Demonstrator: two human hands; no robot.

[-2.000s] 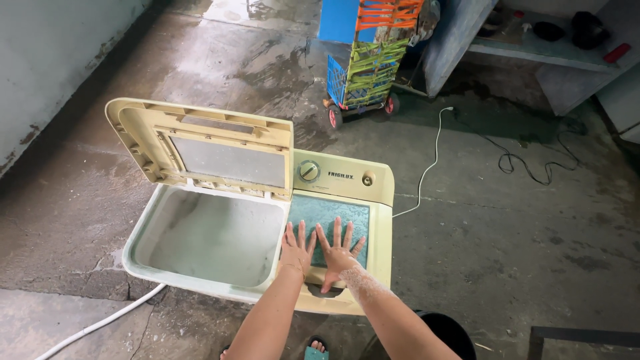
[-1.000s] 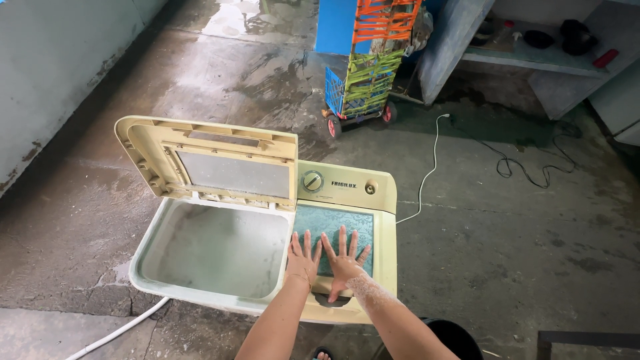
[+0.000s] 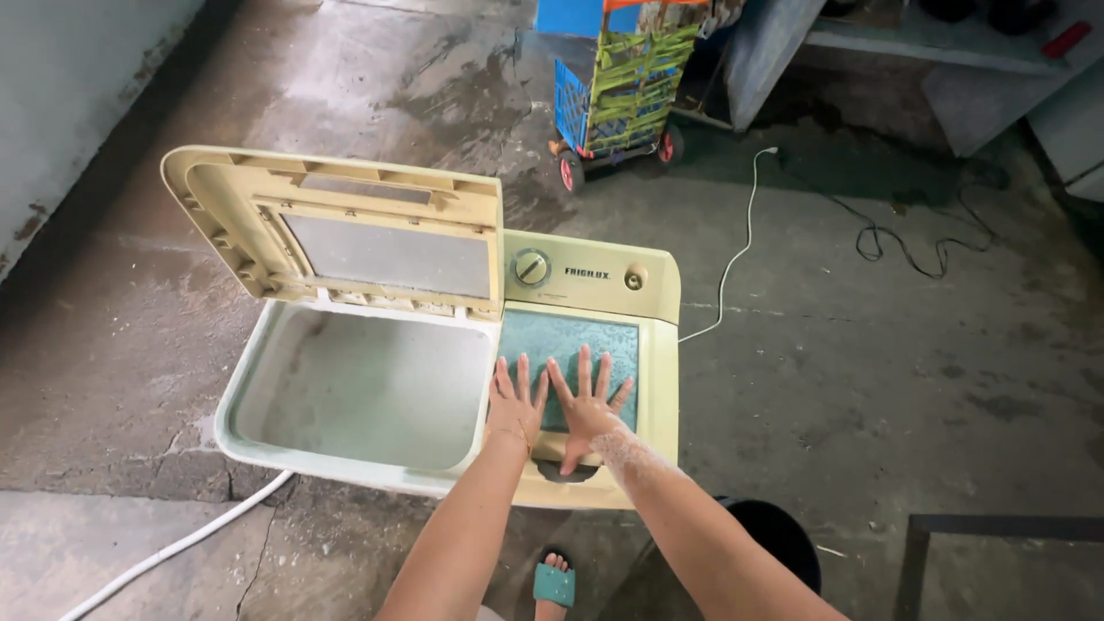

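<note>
A cream Frigilux washing machine [image 3: 660, 371] stands on the floor in front of me. Its left lid [image 3: 345, 172] is raised, and the tub [image 3: 371, 388] below shows cloudy, greyish contents. My left hand [image 3: 515, 405] lies palm down with fingers apart on the left part of the blue-green right-hand lid [image 3: 526, 332], which looks wet. Beside it, my right hand [image 3: 591, 405] rests on the same lid, fingers spread, its thumb near the dark handle recess [image 3: 565, 470]. Whitish suds or residue coat my right wrist. Neither hand holds anything. A round control knob [image 3: 530, 268] sits on the panel.
A white hose [image 3: 181, 543] runs from the machine at lower left. A pale cord [image 3: 749, 241] trails right, near a black cable [image 3: 906, 250]. Beyond stand a wheeled cart with a blue crate [image 3: 571, 103] and a concrete shelf [image 3: 931, 47]. A black bucket [image 3: 776, 543] is at lower right.
Both hands stay spread on the right-hand lid, with no plain change in their placement. The raised left lid has not moved.
</note>
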